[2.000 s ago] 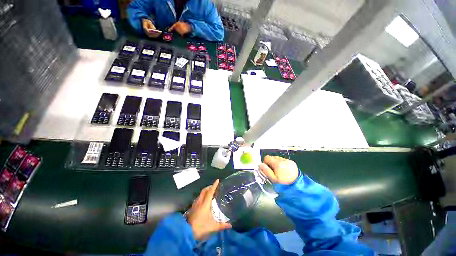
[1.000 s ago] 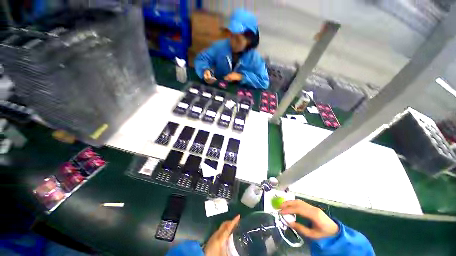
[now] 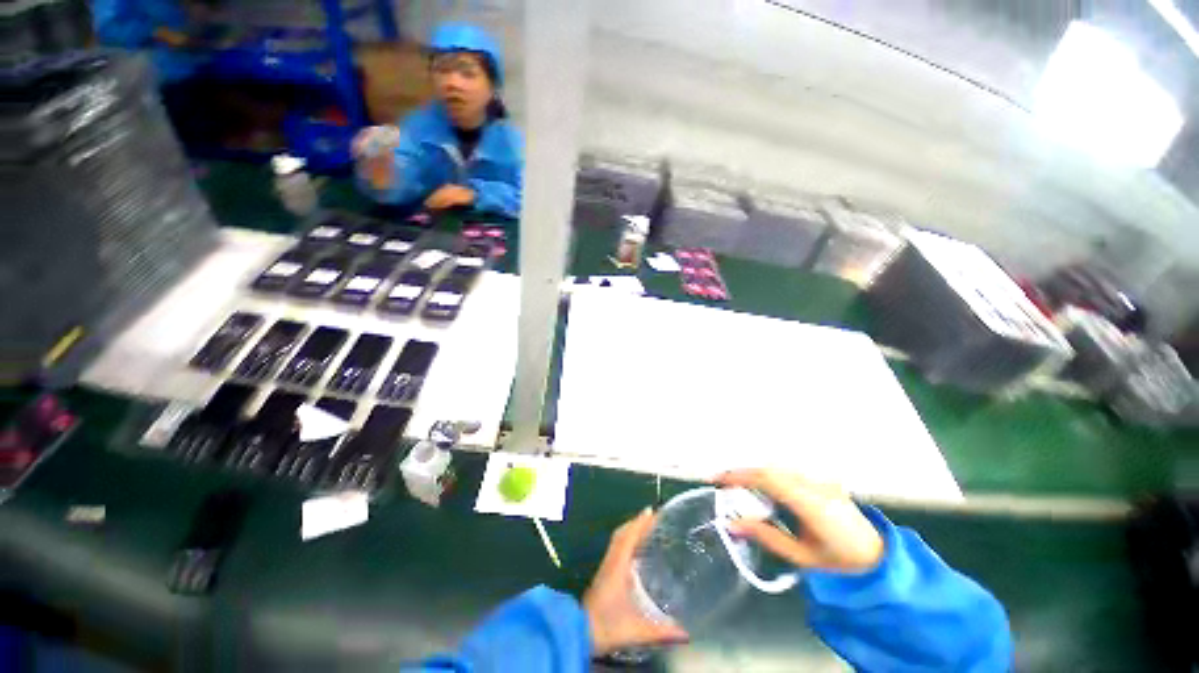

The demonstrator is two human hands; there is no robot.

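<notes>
A large clear plastic bottle (image 3: 697, 568) with a white loop handle is held low in front of me, tilted. My left hand (image 3: 623, 594) grips its left side. My right hand (image 3: 813, 522) is at its top, fingers on the white cap and handle area. A small whitish dispenser bottle (image 3: 426, 471) stands to the left by the post. A bright green lump (image 3: 517, 484) sits on white paper, with a thin pale stick (image 3: 547, 542) beside it.
Trays of keypad phones (image 3: 316, 355) lie at left, with one blurred phone (image 3: 208, 539) on the bench. White wipe (image 3: 334, 514) lies nearby. A white post (image 3: 542, 237) rises before a white board (image 3: 736, 381). Stacked trays (image 3: 966, 309) stand right. Another person (image 3: 454, 138) sits opposite, one hand raised.
My view has turned right and up. The bottle and both hands appear farther right of the green lump. The person opposite has raised one hand, holding something clear.
</notes>
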